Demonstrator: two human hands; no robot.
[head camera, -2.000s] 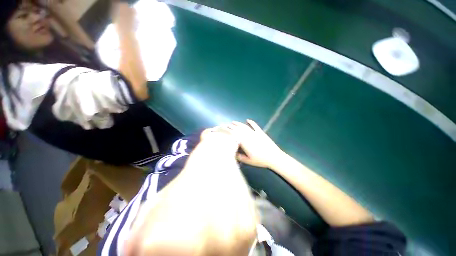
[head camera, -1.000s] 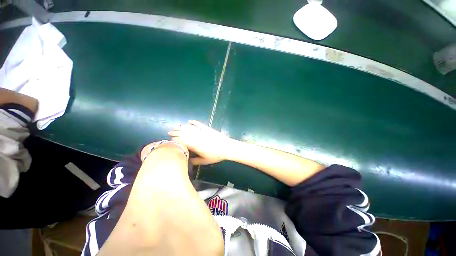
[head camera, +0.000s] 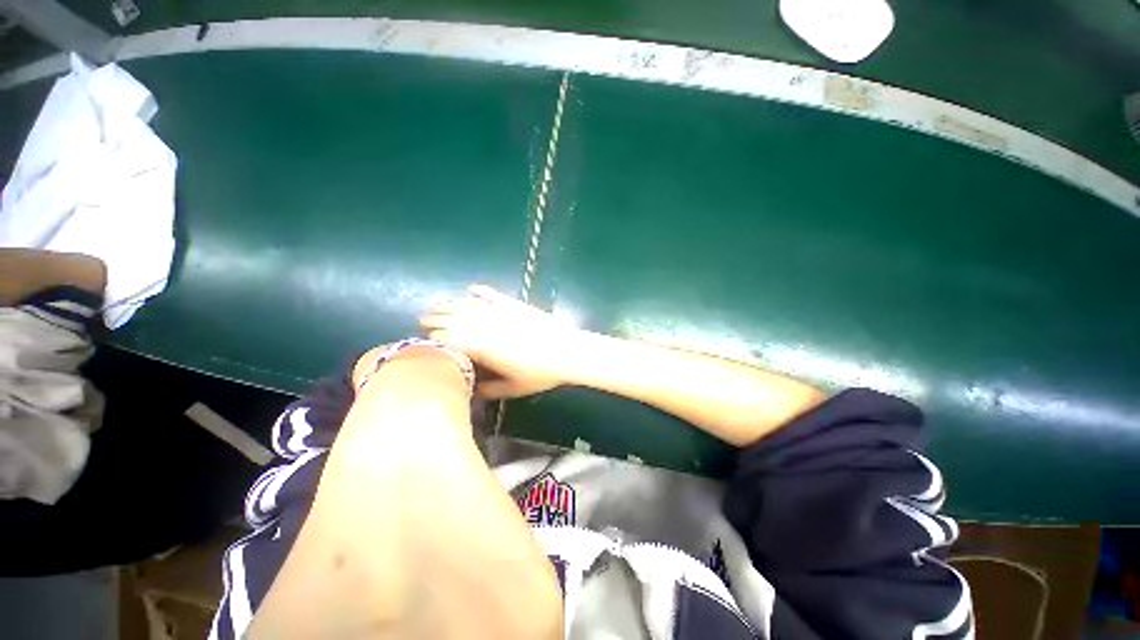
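My right hand (head camera: 506, 340) lies at the near edge of the green bench top (head camera: 750, 213), by the seam. Its fingers point left, close to my left wrist, and no part shows in it. My left forearm comes up from below, with a band around the wrist. My left hand (head camera: 419, 356) is bent down and mostly hidden at the wrist and behind my right hand, so its fingers cannot be made out. A white rounded lid (head camera: 840, 23) lies beyond the pale rail, cut by the top edge.
The pale rail (head camera: 550, 48) curves across the back. At left, a neighbour's forearm (head camera: 50, 273) is beside a crumpled white sheet (head camera: 94, 188) on the bench. Brown cardboard (head camera: 1025, 581) shows below the bench at lower right, and more at lower left.
The view has swung right from the neighbour since the oldest frame, then shifted slightly. The white lid now sits higher and further right than one second ago. My hands keep their crossed pose.
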